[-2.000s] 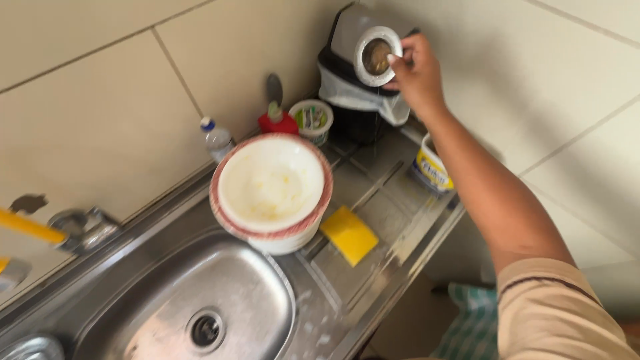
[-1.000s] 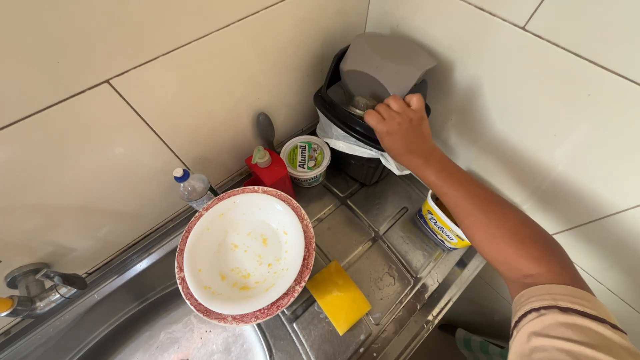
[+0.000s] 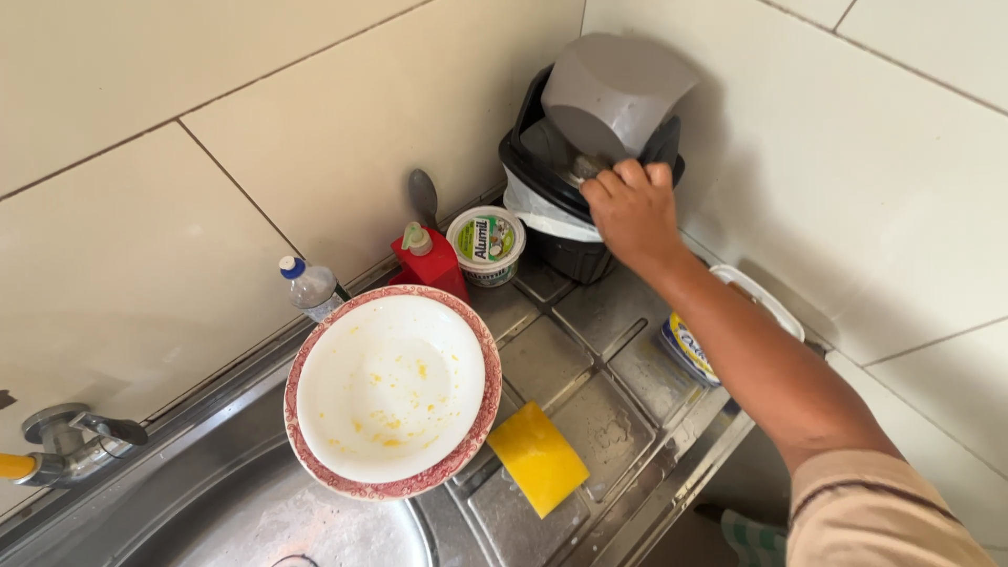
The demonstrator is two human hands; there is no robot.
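My right hand reaches to the front rim of a small black waste bin with a white liner. Its fingers are curled on a small metallic round item, partly hidden by the hand and the bin's grey lid, which is raised. A white bowl with yellow food bits rests on red-rimmed plates or bowls beside the basin. A yellow sponge lies on the steel drainboard. My left hand is out of the frame.
A red soap dispenser, a lidded Alumil tub and a plastic bottle line the wall. A margarine tub stands near the drainboard's right edge, under my forearm. The faucet is left of the basin.
Two seconds ago my right hand held a round metallic item up before the bin; it has since lowered it into the bin's opening, with the grey lid raised. The view has moved closer.
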